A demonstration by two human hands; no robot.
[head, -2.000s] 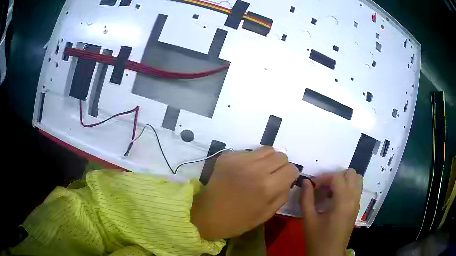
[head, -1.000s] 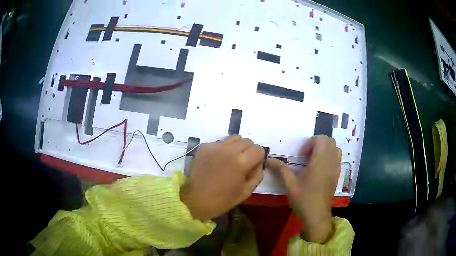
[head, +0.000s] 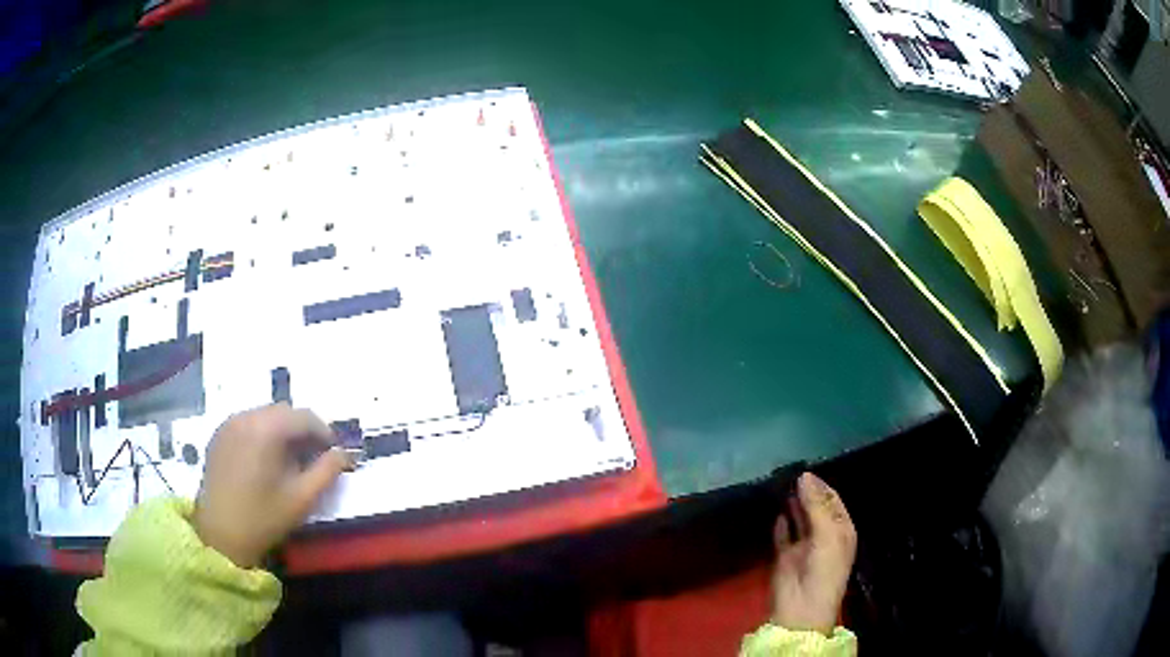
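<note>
The white back plate point(head: 385, 359) lies on a red foam pad point(head: 584, 503). It carries a dark red ribbon cable point(head: 141, 389), a multicolour wire harness point(head: 148, 285) and a thin dark wire along the lower edge. My left hand point(head: 266, 472) rests on the lower edge of the plate, fingertips beside a black tape piece point(head: 382, 445); whether it grips anything cannot be told. My right hand point(head: 813, 546) is off the plate, at the bench's front edge, fingers bent, with something small and dark at the fingertips that is unclear.
Black tape strips with yellow edges point(head: 860, 263), a thin loop point(head: 772, 264) and a curled yellow strip point(head: 994, 257) lie on the green bench point(head: 667, 347). Another white plate point(head: 937, 49) is at the far right. A brown carton point(head: 1071, 193) and clear plastic point(head: 1091, 475) are at the right.
The view has turned right, so the plate appears further left and the bench's right side shows. My right hand has left the plate and moved right. My left hand stays at the plate's lower edge.
</note>
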